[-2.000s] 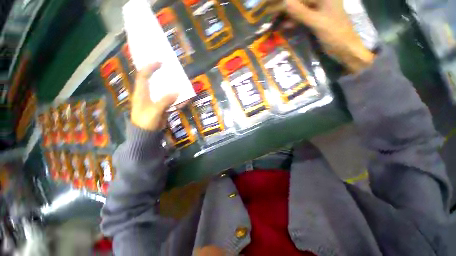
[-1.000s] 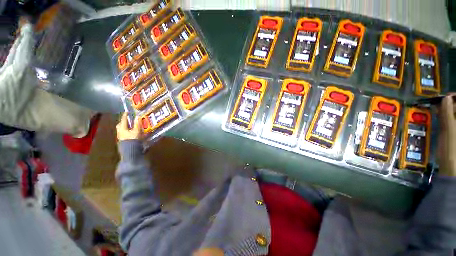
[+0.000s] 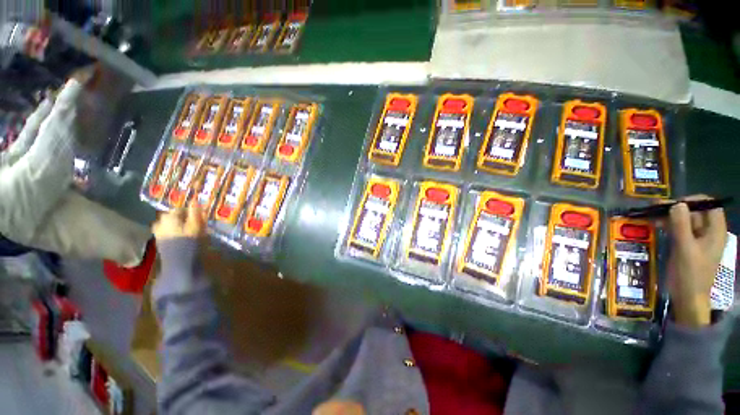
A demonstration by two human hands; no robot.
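My left hand (image 3: pixel 182 223) is at the front edge of the left blister tray (image 3: pixel 288 182), its fingers touching the rim near the lower devices. The tray holds two rows of orange-rimmed devices. My right hand (image 3: pixel 696 251) holds slim black tweezers or a pen (image 3: pixel 669 207), pointing left over the right end of the larger-looking blister tray (image 3: pixel 353 235). That tray holds two rows of handheld devices (image 3: pixel 570 251) with red ovals at the top. A printed label sheet (image 3: pixel 724 275) lies partly hidden behind my right hand.
A pale raised strip (image 3: pixel 560 61) runs behind the trays. More devices (image 3: pixel 264 34) sit on a green surface beyond it. Another person's pale sleeve (image 3: pixel 77 219) is at the left. A brown cardboard box (image 3: pixel 146 336) is below the green bench (image 3: pixel 324 134).
The left tray has turned to lie nearly in line with the right tray, my left hand still at its front edge. My right hand and black tool now show more fully.
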